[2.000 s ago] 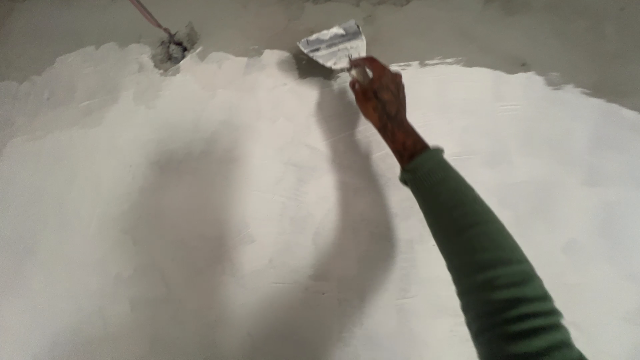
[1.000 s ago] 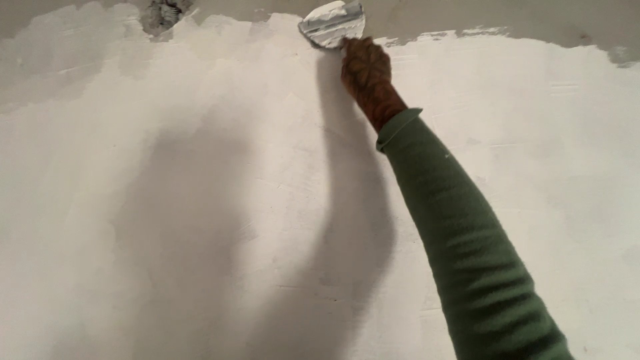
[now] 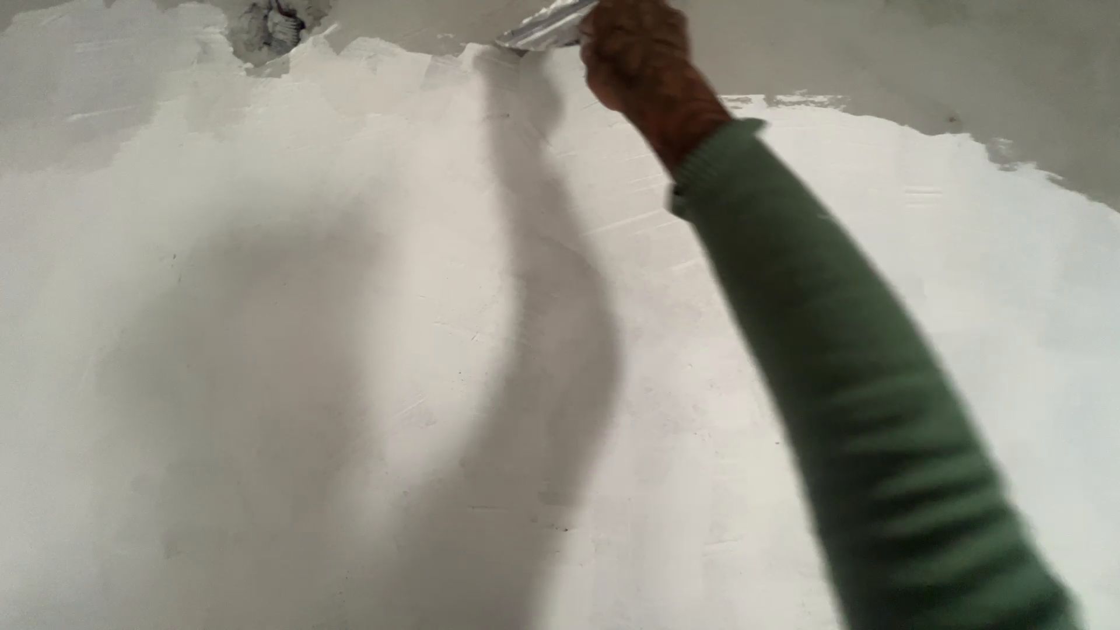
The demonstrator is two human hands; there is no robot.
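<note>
My right hand (image 3: 637, 54), in a green sleeve, is closed around a putty knife (image 3: 549, 28) at the top of the view. The wide metal blade bears white filler and its lower left edge meets the wall near the upper border of the white coat (image 3: 420, 262). The knife's handle is hidden in my fist, and the top of the blade is cut off by the frame. Bare grey wall (image 3: 857, 52) shows above the coat. My left hand is out of view.
A rough hole (image 3: 267, 33) with what looks like conduit or cable in it opens in the wall at the upper left. Shadows of my arm and body fall across the white coat. The coat's upper border is ragged.
The blade is now tilted, with its left end at the coat's border; a second ago its broad face with white filler showed more fully. The view has shifted slightly.
</note>
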